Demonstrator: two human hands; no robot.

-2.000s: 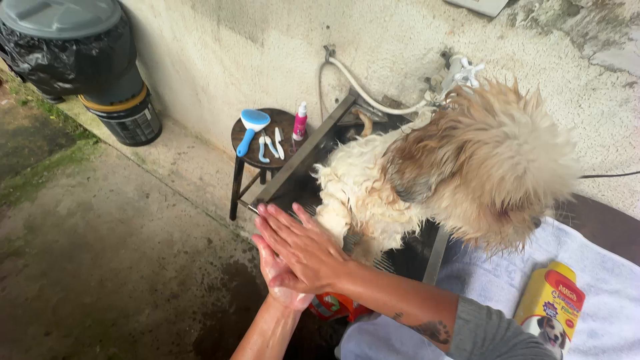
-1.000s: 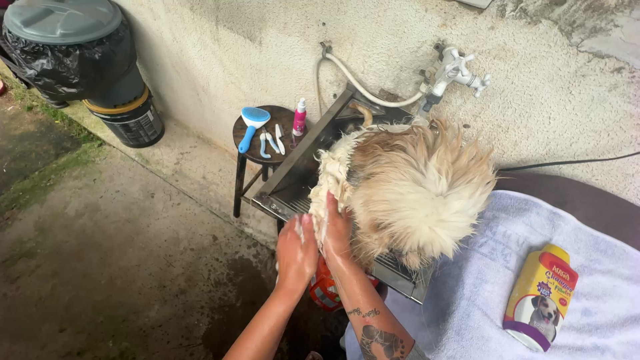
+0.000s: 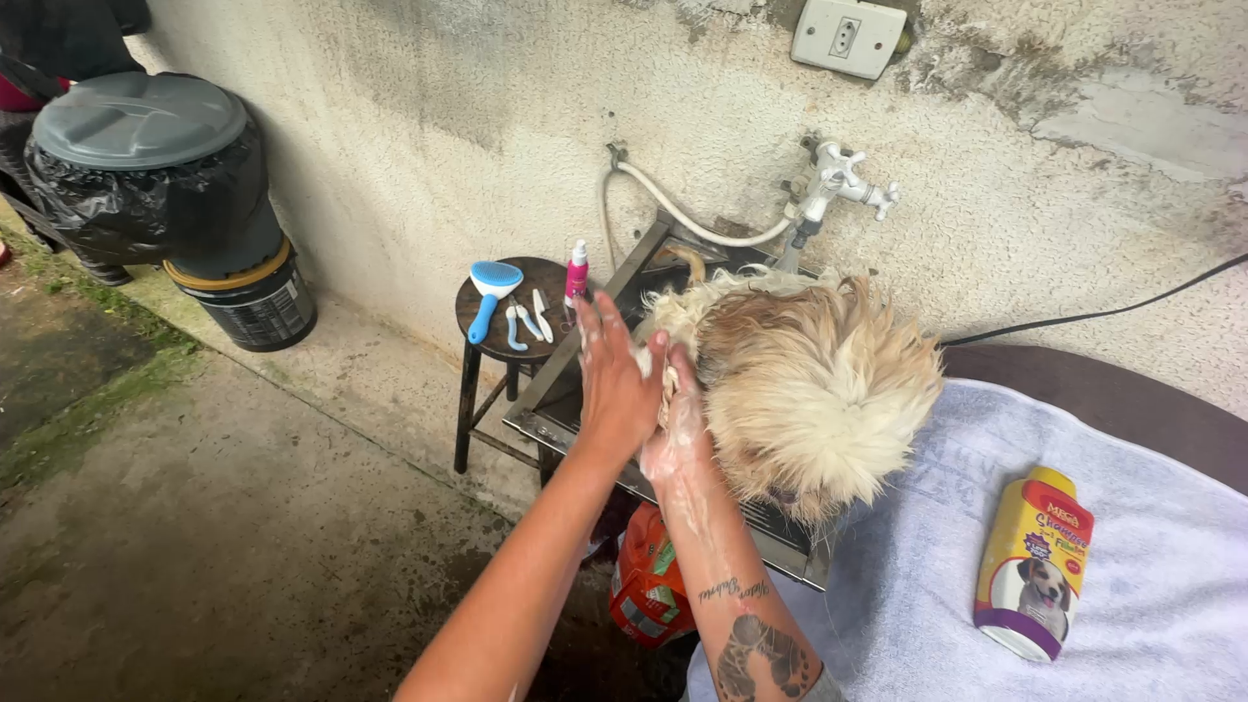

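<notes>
A wet cream and tan long-haired dog (image 3: 819,380) stands in a metal sink (image 3: 561,390) below a white tap (image 3: 838,185). Both hands, wet with whitish lather, are at the dog's side near the sink's left edge. My left hand (image 3: 621,380) has its fingers spread and raised, with its palm toward my right hand. My right hand (image 3: 678,424) lies against a lock or limb of cream fur, which shows between the two hands; whether it grips the fur is hidden. A yellow dog shampoo bottle (image 3: 1035,565) lies on a pale blue towel (image 3: 926,585) at the right.
A dark round stool (image 3: 468,390) left of the sink holds a blue slicker brush (image 3: 492,288), blue-handled nail clippers (image 3: 522,322), a white tool and a pink spray bottle (image 3: 576,273). An orange bag (image 3: 648,585) is below the sink. Lidded bins stand by the wall.
Two seconds ago my hands were pressed together left of the dog; now they are at its side with cream fur between them. The dog's head has turned or lowered.
</notes>
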